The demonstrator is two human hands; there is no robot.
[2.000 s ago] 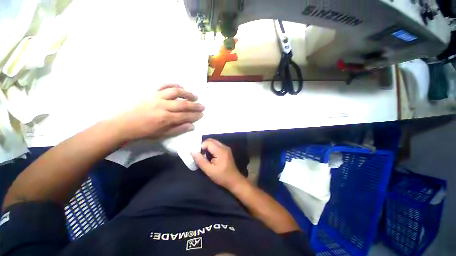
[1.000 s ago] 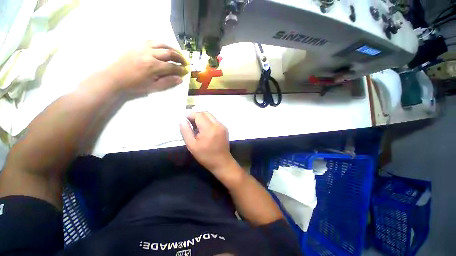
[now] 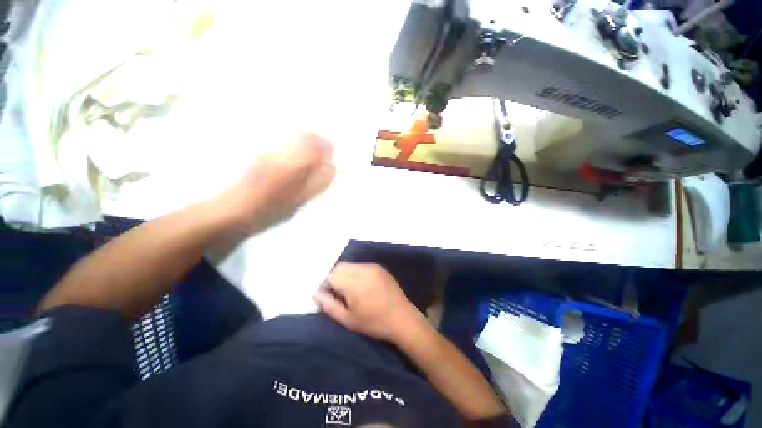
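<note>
A bright white fabric panel (image 3: 271, 272) lies over the table and hangs over its front edge onto my lap; its outline blends into the white table. My left hand (image 3: 292, 180) is slightly blurred, with fingers curled in on the fabric, left of the needle area. My right hand (image 3: 363, 299) is below the table edge, with thumb and fingers closed at the fabric's right edge. The sewing machine head (image 3: 568, 92) stands at upper right. Its needle area (image 3: 418, 104) is to the right of and above my left hand; no fabric edge is clear there.
Black-handled scissors (image 3: 505, 171) lie under the machine arm, right of an orange-red mark (image 3: 415, 140). Cream cloth (image 3: 109, 109) is heaped on the left. A blue basket (image 3: 606, 355) below the table holds folded white pieces (image 3: 525, 355). Another blue basket (image 3: 698, 397) stands farther right.
My left hand has moved away from the needle area and curled in. My right hand has moved from the table edge down towards my lap. More white fabric now hangs over the edge. The view has shifted.
</note>
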